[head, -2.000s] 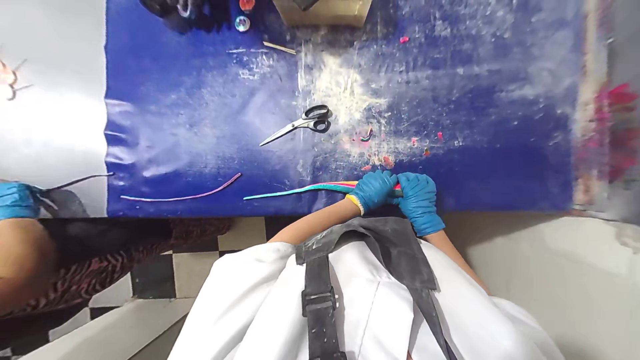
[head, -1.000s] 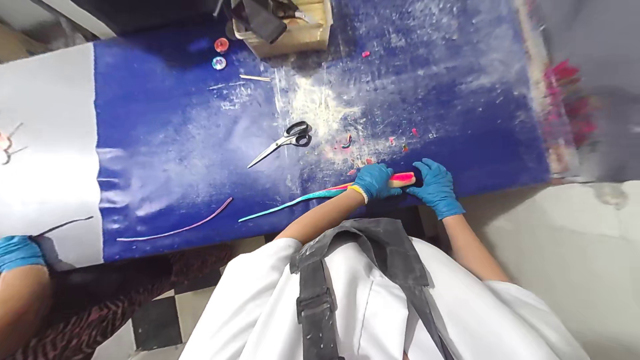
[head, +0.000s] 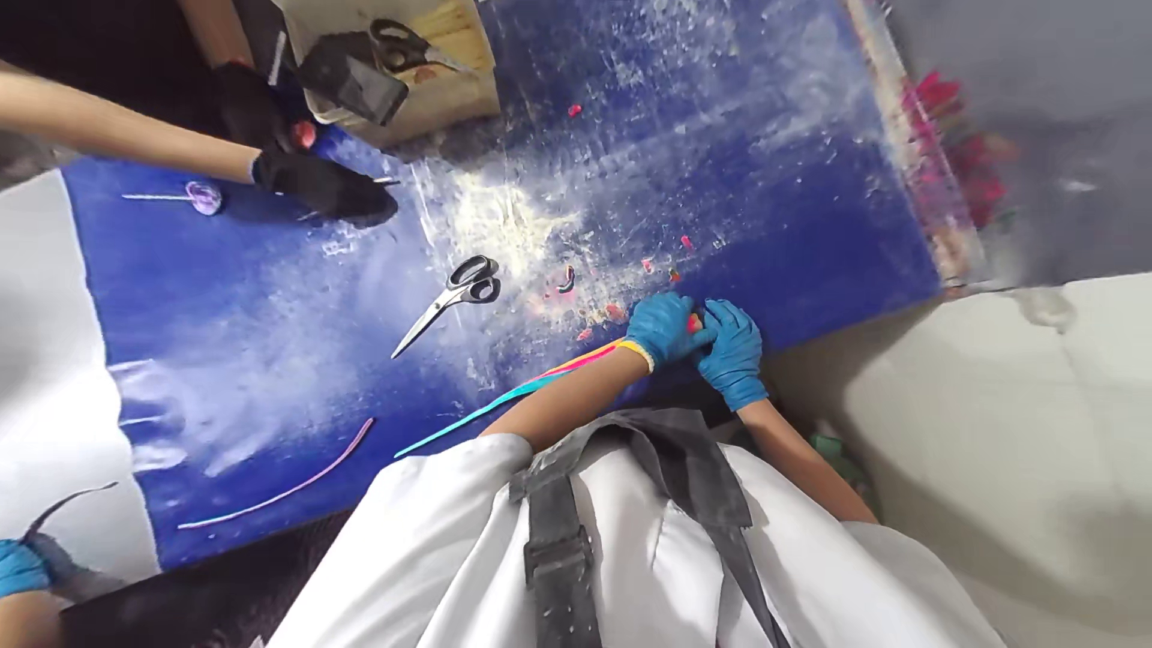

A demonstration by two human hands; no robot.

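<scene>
Both of my hands wear blue gloves and meet at the near edge of the blue table. My left hand (head: 664, 328) is closed over the thick end of a multicoloured, candy-like strand (head: 540, 380) in turquoise, pink and orange. The strand tapers away to the lower left, partly behind my left forearm. A pinkish end shows between the hands. My right hand (head: 731, 351) is bent against that end and the left fingertips; its grip is hidden. Scissors with black handles (head: 457, 292) lie slightly open to the left of my hands, with small pink and red scraps (head: 615, 312) nearer.
A co-worker's black-gloved hand (head: 328, 187) rests over the table at upper left, by a lollipop (head: 205, 198). Behind stands a plastic bin (head: 432, 112) with scissors and a dark box. A thin pinkish strand (head: 306, 484) lies lower left; another person's blue-gloved hand (head: 20, 569) is at the left edge.
A co-worker's arms with black gloves have come in at the upper left. My right hand has closed in toward my left, covering most of the strand's thick end, which showed a second ago.
</scene>
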